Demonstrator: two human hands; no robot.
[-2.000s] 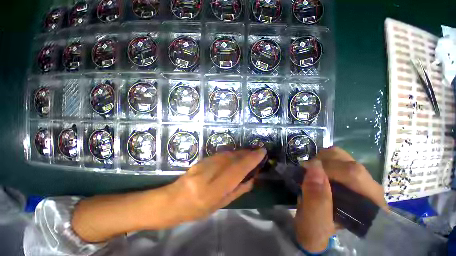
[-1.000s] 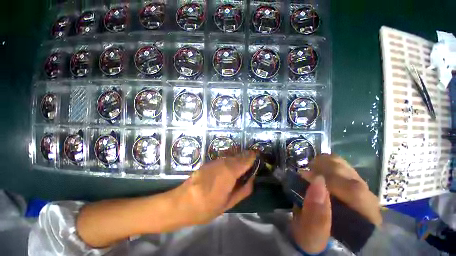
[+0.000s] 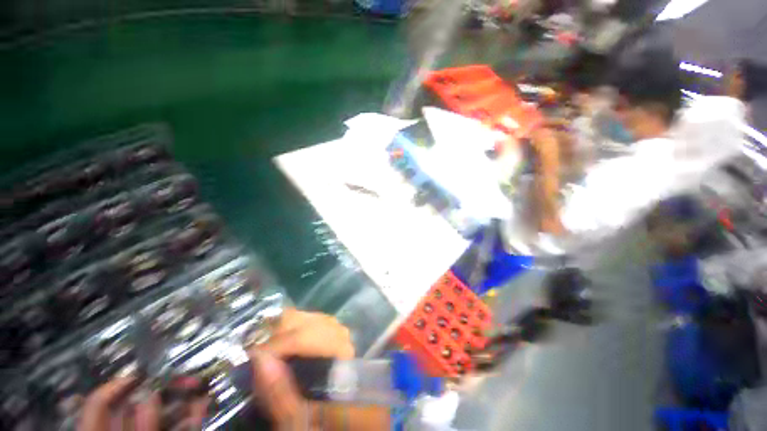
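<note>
The picture is blurred. My right hand (image 3: 290, 358) is at the lower middle, wrapped around the thick dark electric screwdriver (image 3: 313, 376). My left hand (image 3: 126, 408) is at the bottom edge, cut off, with only fingers showing; a dark round unit seems to be at them, but blur hides whether they hold it. The screwdriver tip cannot be made out. The clear blister tray (image 3: 172, 202) with rows of round units fills the left side, and my hands are over its near part.
Right of the tray lies the white board (image 3: 353, 202) with dark tweezers (image 3: 362, 188). Beyond are a blue box (image 3: 420, 175) and a red tray (image 3: 479, 94). A red tray with round pockets (image 3: 447, 324) is nearer. A person in white (image 3: 639, 185) sits at the right.
The view has swung to the right and up. The tray and both my hands now lie lower left, and the blue box, red trays and another person have come into view.
</note>
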